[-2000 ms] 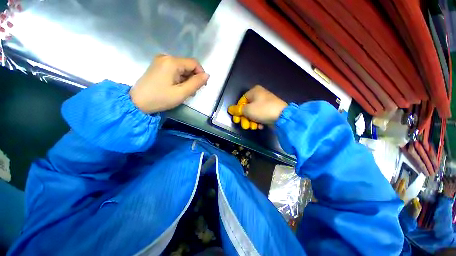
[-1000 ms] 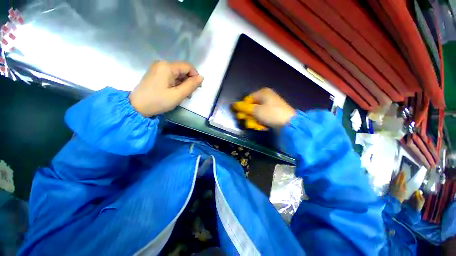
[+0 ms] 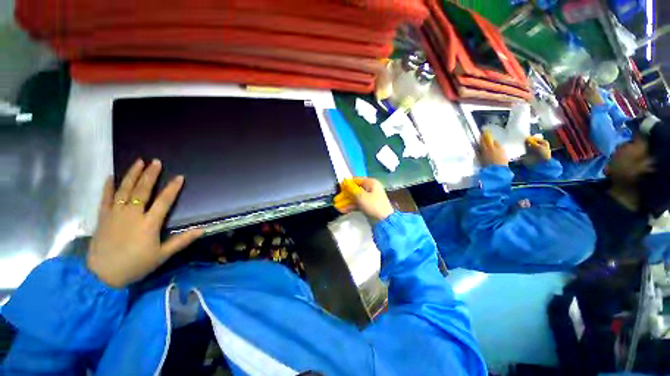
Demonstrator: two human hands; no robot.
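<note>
A black display panel (image 3: pixel 228 150) lies flat on a white mat (image 3: pixel 89 132). My left hand (image 3: pixel 136 220) is spread with fingers apart, its fingertips on the panel's lower left part; it holds nothing. A ring shows on it. My right hand (image 3: pixel 364 198), with yellow-orange finger cots, is at the panel's lower right corner and the mat's edge. Its fingers are bunched; whether something is between them cannot be told. A flat blue blade (image 3: pixel 345 142) lies just right of the mat.
Stacked red-orange foam trays (image 3: pixel 220 44) stand behind the mat, more trays (image 3: pixel 477 55) farther right. White wipes (image 3: pixel 388 158) lie on the green bench. Shiny film (image 3: pixel 33 213) is at left. Another worker (image 3: pixel 514 220) in blue sits at right.
The view has turned right. My left hand has opened and moved onto the panel. My right hand has moved from the panel's surface to its lower right corner.
</note>
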